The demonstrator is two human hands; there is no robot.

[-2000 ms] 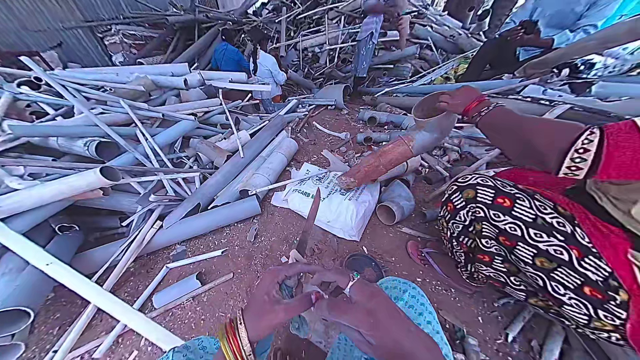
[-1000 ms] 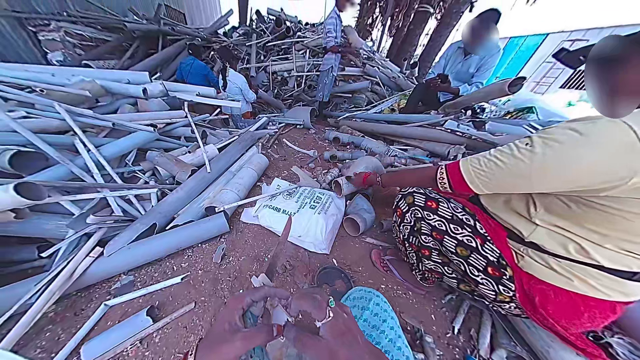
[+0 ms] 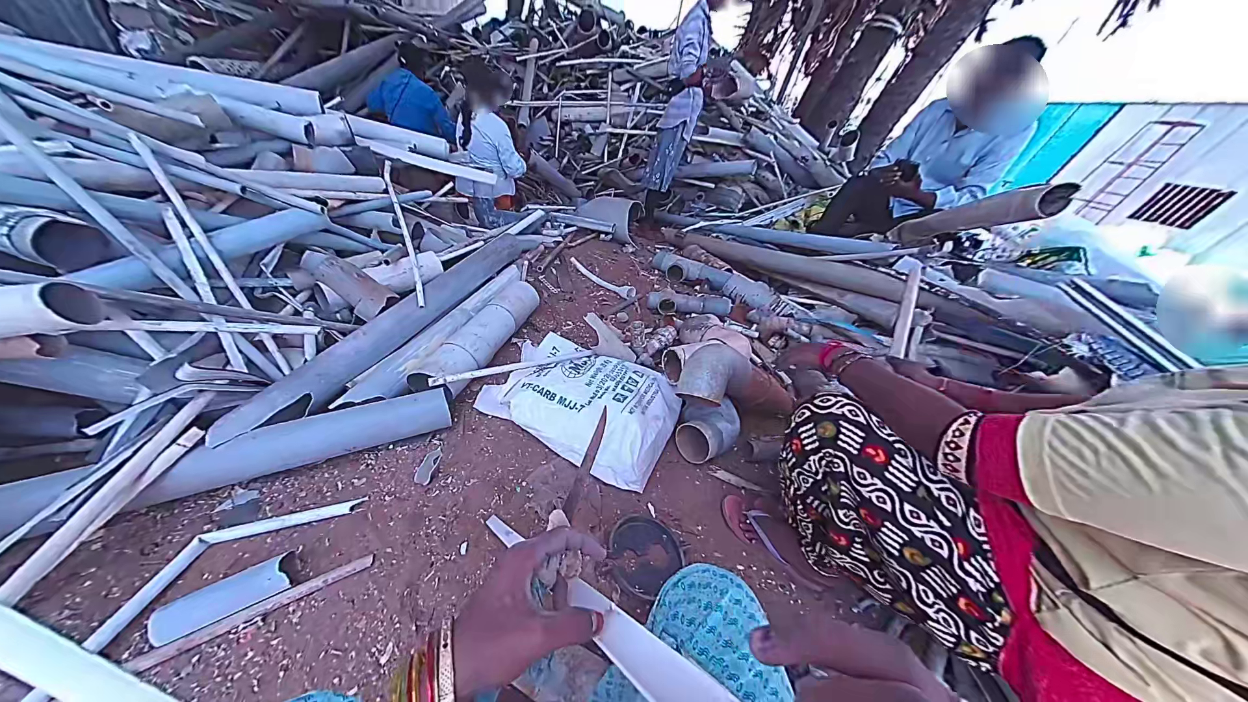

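My left hand [image 3: 522,609], with bangles at the wrist, is low in the middle of the head view. Its fingers are curled round a long white plastic strip [image 3: 648,648] that runs from beyond the fingers down to the bottom edge. Just past the fingers a long, narrow rusty blade [image 3: 585,468] points up and away; the hand hides its base. To the right, my right hand [image 3: 848,653] is partly cut off by the bottom edge, with a finger stretched toward the strip and nothing seen in it. Blue patterned cloth [image 3: 717,624] lies between my hands.
A white printed sack [image 3: 585,414] lies ahead, beside grey pipe elbows [image 3: 707,429]. Plastic pipes [image 3: 322,439] are heaped at left and behind. A round dark dish [image 3: 643,556] is on the ground. A person in patterned cloth [image 3: 887,517] sits close at right; other people are farther back.
My hands were close together over a small piece and are now apart, with a white strip at the left one. The neighbour's brown pipe has been lowered to the ground pieces.
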